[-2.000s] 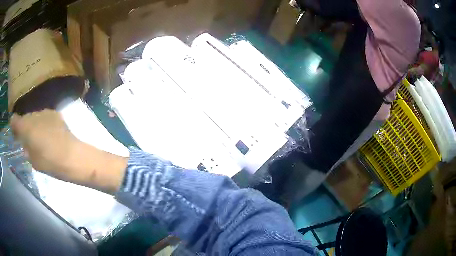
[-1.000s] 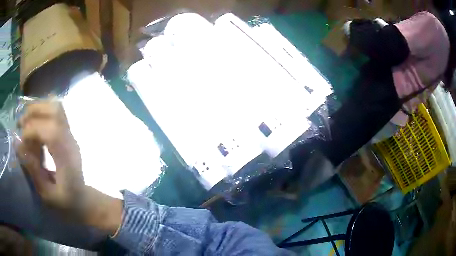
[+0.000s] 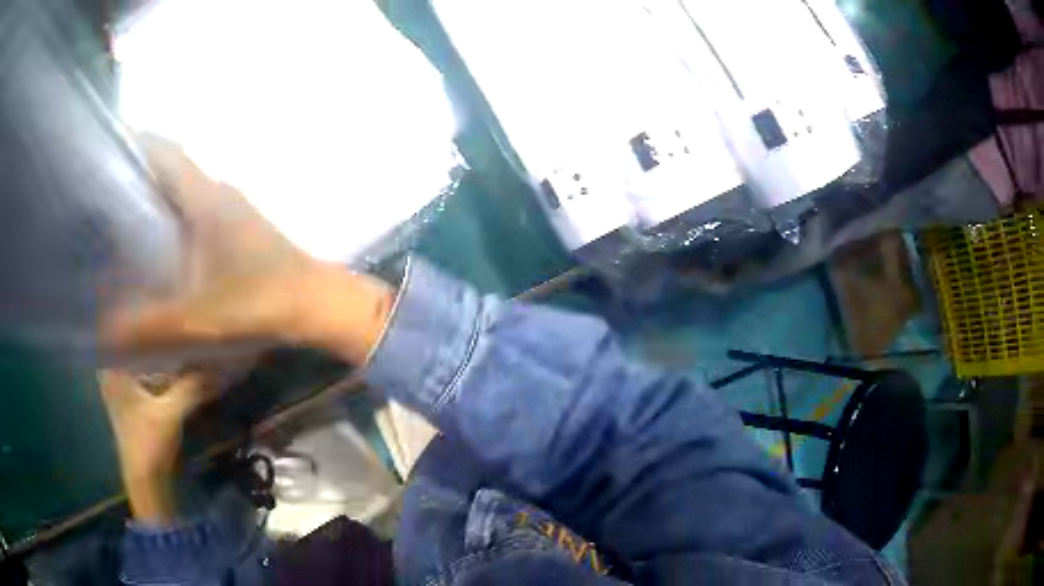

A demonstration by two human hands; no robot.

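Observation:
A long pale grey unit (image 3: pixel 86 195), strongly blurred, slants in from the upper left; I cannot tell whether film covers it. My right hand (image 3: pixel 235 269), in a blue denim sleeve, is closed around its near end. My left hand (image 3: pixel 155 418) is just below, with its fingertips hidden behind the right hand and the unit, so its hold is unclear. The stack of poly bags (image 3: pixel 286 115), glaring white, lies right beyond my right hand. Bagged units (image 3: pixel 607 126) lie side by side at the top centre, with crinkled film at their near ends.
The dark-green bench's front edge (image 3: pixel 303 403) runs below my hands. A black stool (image 3: pixel 876 458) and a yellow crate (image 3: pixel 990 292) are on the floor at right. Part of a person in pink (image 3: pixel 1019 97) shows at the right edge. A pale item (image 3: pixel 332 475) lies below the bench edge.
The view has swung down and left. My right hand has moved from beside the bag stack onto the grey unit's end. My left hand has come into view. The kraft wrapper has left the picture.

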